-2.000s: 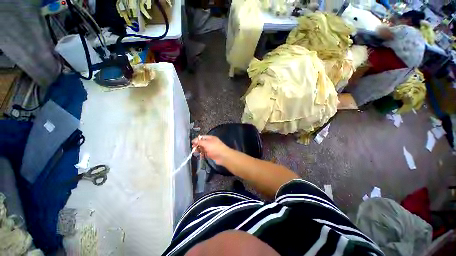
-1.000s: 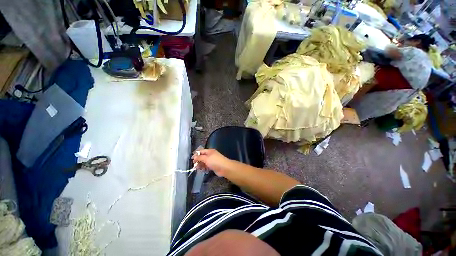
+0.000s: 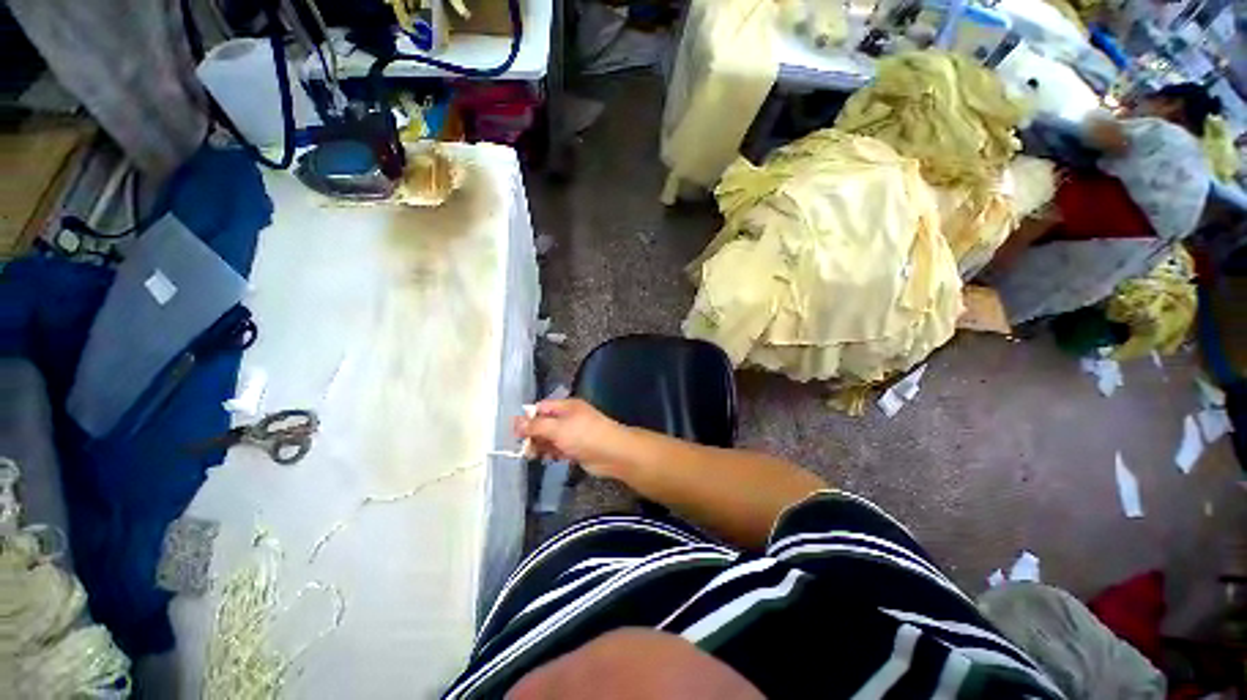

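My right hand (image 3: 558, 432) is closed on the end of a thin cream trim, just past the table's right edge. The trim (image 3: 410, 491) runs from my fingers over the edge and lies in a wavy line on the white padded table (image 3: 410, 356). A loose tangled heap of cream trim (image 3: 244, 629) lies at the table's near left. Dark scissors (image 3: 287, 436) lie at the left, beside a small white scrap (image 3: 249, 393). My left hand is not in view.
An iron (image 3: 349, 168) rests at the table's scorched far end. A black stool (image 3: 656, 390) stands right of the table. A big pale-yellow fabric pile (image 3: 834, 260) is beyond it; a person (image 3: 1162, 164) is at the far right. Grey-blue sheet (image 3: 162, 321) lies left.
The camera view has shifted slightly. The trim, earlier a short straight piece between hand and table edge, now shows as a long wavy line on the tabletop. My right hand still holds its end.
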